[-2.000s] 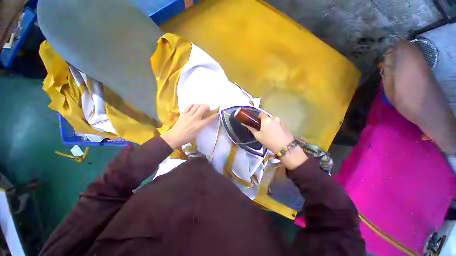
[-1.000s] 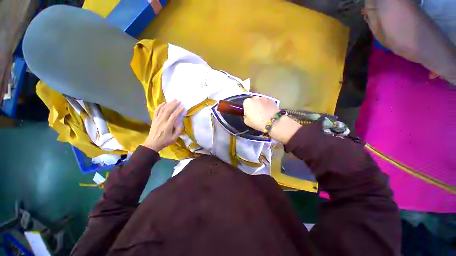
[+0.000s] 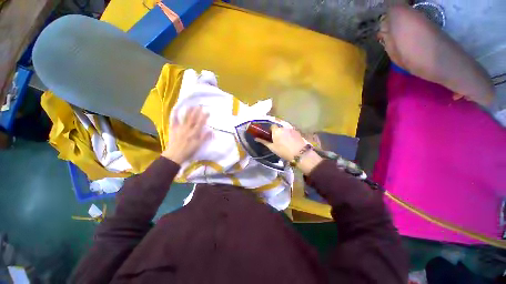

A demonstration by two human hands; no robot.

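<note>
A garment piece [image 3: 213,152], white on its wrong side with mustard-yellow strips and a yellow face, lies over the grey padded board [image 3: 94,66]. My right hand [image 3: 287,143] is closed around the red-brown handle of the steam iron [image 3: 256,145], whose pointed front faces left on the white side. My left hand [image 3: 187,133] lies spread on the white fabric left of the iron, slightly blurred; I see no fabric pinched in it. A wrapped hose [image 3: 344,165] runs right from the iron, continuing as a yellowish line.
The yellow table cover [image 3: 310,66] lies behind, with a blue bar [image 3: 176,25] at its left. A dark flat rest [image 3: 339,147] is right of my right hand. A magenta-covered table [image 3: 444,161] and another person's arm [image 3: 438,55] are at right. Yellow fabric hangs over a blue bin [image 3: 83,186].
The iron is now tilted more diagonally on the white side. My left hand has moved from the garment's yellow fold onto the white fabric. The white fabric and its yellow strips lie differently.
</note>
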